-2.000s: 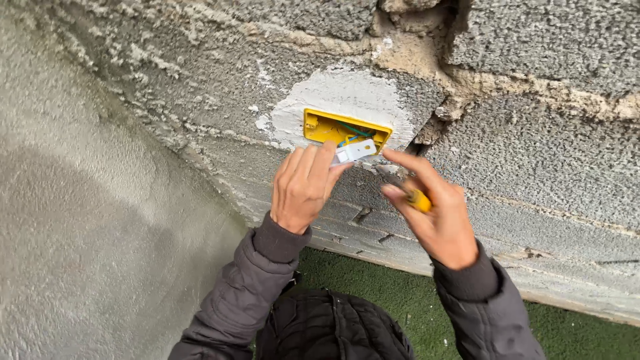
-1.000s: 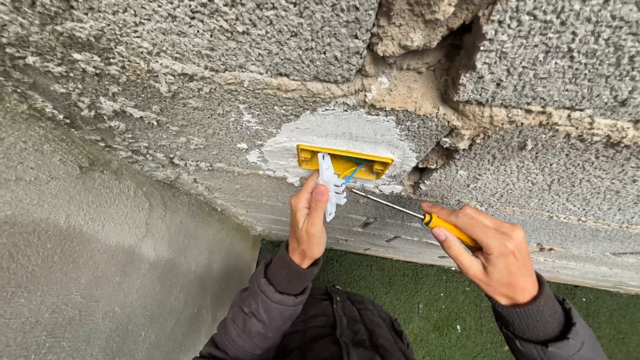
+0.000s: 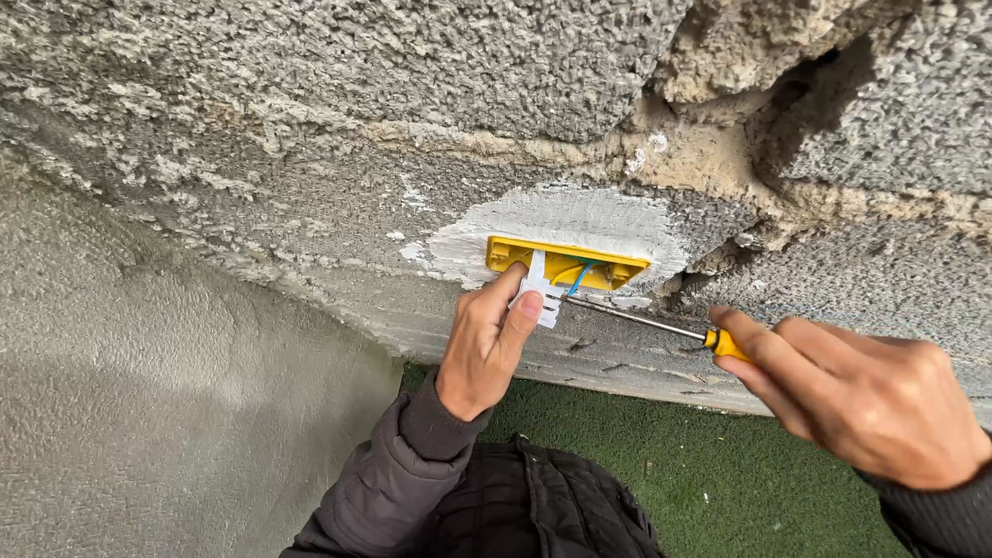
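Observation:
My left hand (image 3: 488, 341) grips a white plastic electrical module (image 3: 542, 298) between thumb and fingers, at the front of a yellow electrical back box (image 3: 624, 271) set in the wall. Blue (image 3: 580, 280) and yellow wires (image 3: 564, 273) run from the box toward the module; a green wire shows inside. On the right, my right hand (image 3: 845, 387) holds a screwdriver (image 3: 635, 316) by its yellow handle. The screwdriver's shaft points left, and its tip is at the module's side, near the blue wire. Whether the tip sits in a screw cannot be told.
White plaster (image 3: 573, 213) surrounds the box on a rough concrete block wall (image 3: 480, 70). A broken, deep gap (image 3: 806, 93) runs through the blocks at upper right. A smoother grey wall (image 3: 155, 372) stands at left. Green turf-like flooring (image 3: 721, 480) lies below.
The module, angled across the box two seconds ago, is now turned more upright. The screwdriver, blurred in my right hand then, now has its tip at the module. The view is nearer the wall.

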